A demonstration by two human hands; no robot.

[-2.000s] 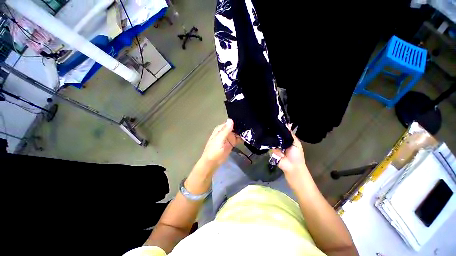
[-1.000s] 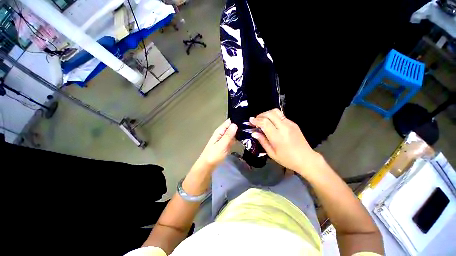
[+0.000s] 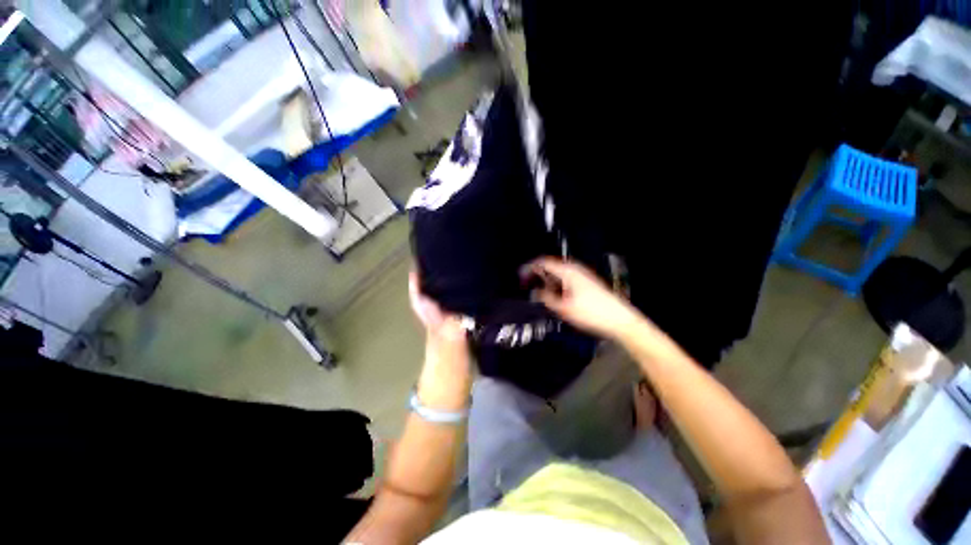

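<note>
A black garment (image 3: 468,250) with black-and-white patterned bands hangs in front of me, its lower part bunched between my hands. My left hand (image 3: 434,311) holds its left edge, the fingers partly hidden by the cloth. My right hand (image 3: 570,293) is at the right side of the cloth, fingers bent and blurred; whether it pinches the cloth cannot be told. A patterned strip (image 3: 522,333) shows across the cloth between the hands.
Black cloth (image 3: 681,160) hangs at right centre, more black cloth (image 3: 181,447) at lower left. A blue stool (image 3: 852,213) stands right, papers (image 3: 905,468) and a black phone (image 3: 948,498) lower right, a grey metal rack foot (image 3: 309,335) left.
The cloth between the hands has spread wider and its patterned band has shifted. My left hand has moved left and lower. The view has shifted, so the surroundings sit lower.
</note>
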